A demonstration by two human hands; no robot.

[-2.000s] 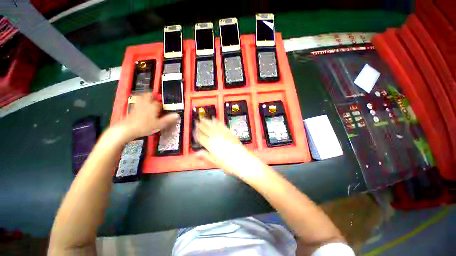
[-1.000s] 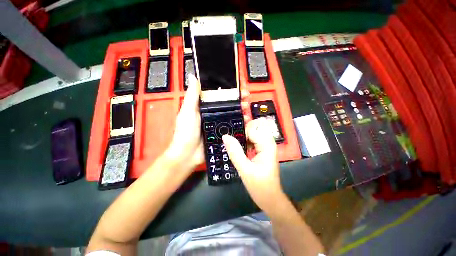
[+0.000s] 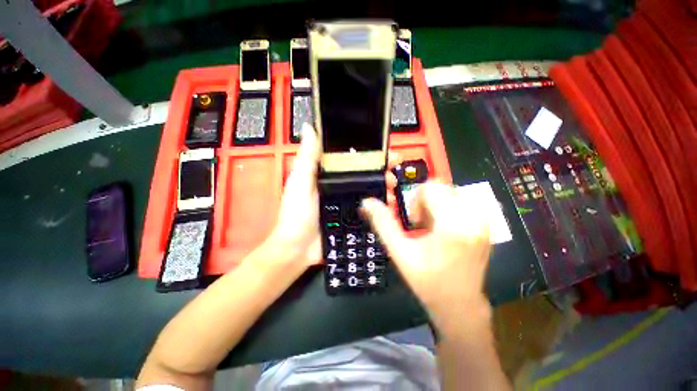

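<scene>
An open flip phone, gold above and black below, stands over the tray with its dark screen and white-numbered keypad facing me. My left hand holds it at its left edge; fingertips show at the right edge near the hinge. My right hand is over the lower right, one digit at the navigation key, hiding part of it. The red-orange tray holds a closed phone and open phones with grey-white patterned covers over their keys. Another closed phone is partly behind my right hand.
A dark smartphone lies left of the tray. A white card pad lies right of it. Beyond are a printed sheet with a small white square and leaning red trays. A grey post stands upper left.
The held flip phone has moved slightly right, and its upper half looks tilted more towards me. My right hand has shifted right and down, its digit still around the navigation key.
</scene>
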